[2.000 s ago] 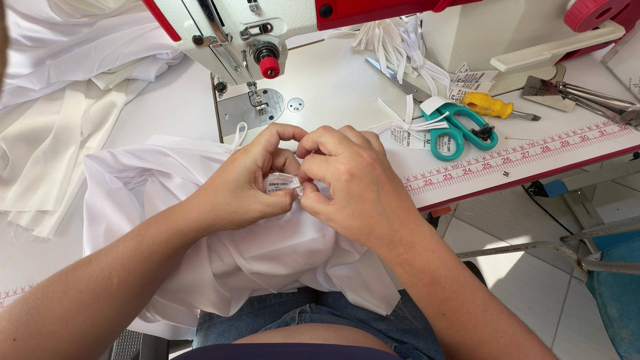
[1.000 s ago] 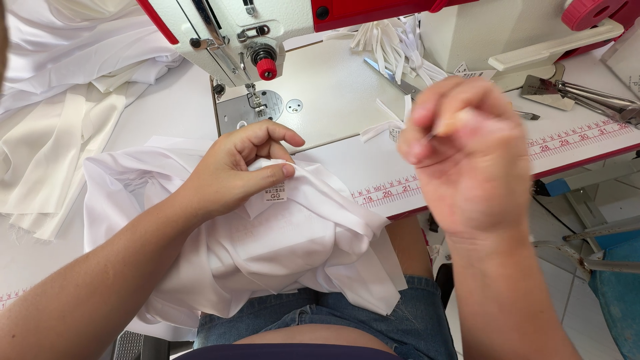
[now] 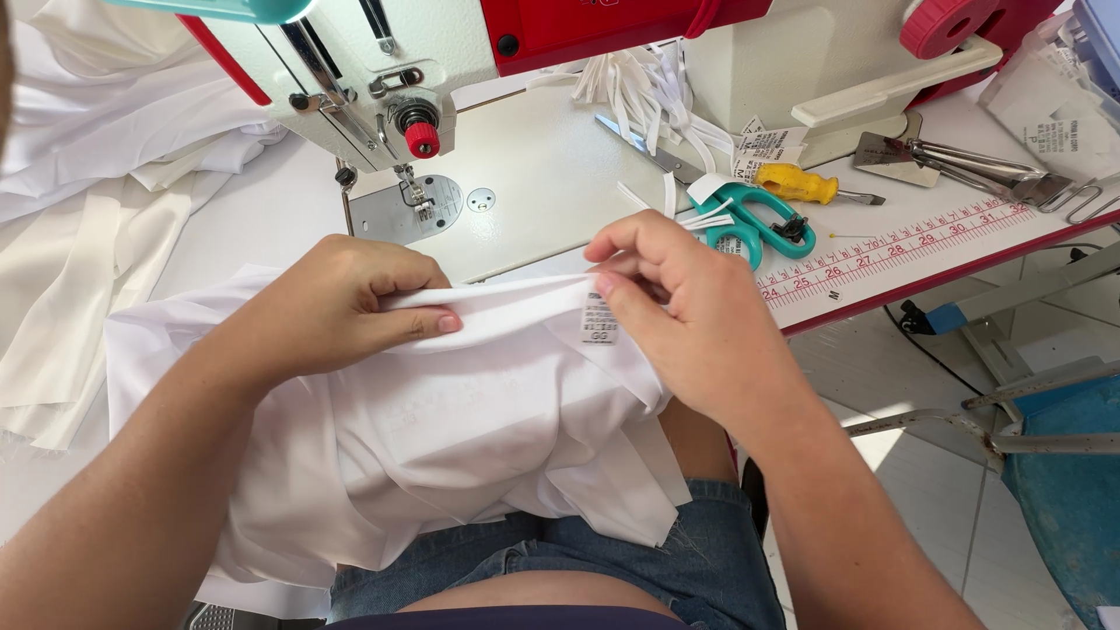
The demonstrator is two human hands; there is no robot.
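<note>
White fabric (image 3: 455, 420) lies over my lap and the table's front edge. Its upper edge is stretched between my two hands, just in front of the sewing machine's presser foot (image 3: 420, 203). My left hand (image 3: 350, 306) pinches a fold of it between thumb and fingers. With thumb and fingertips, my right hand (image 3: 682, 306) grips the same edge farther right. A small printed care label (image 3: 599, 317) hangs from the edge beside my right thumb. The right fingers are partly hidden behind the cloth.
Teal-handled scissors (image 3: 759, 214), a yellow screwdriver (image 3: 796, 184), loose labels (image 3: 770, 147) and white strips (image 3: 643, 96) lie right of the machine bed (image 3: 525, 166). Metal attachments (image 3: 971, 171) rest near a printed ruler (image 3: 901, 254). More white cloth (image 3: 96, 262) covers the left side.
My right hand was off the cloth one second ago, raised at the right; it is back on the fabric edge. The edge is now drawn out between both hands, which were close together two seconds ago.
</note>
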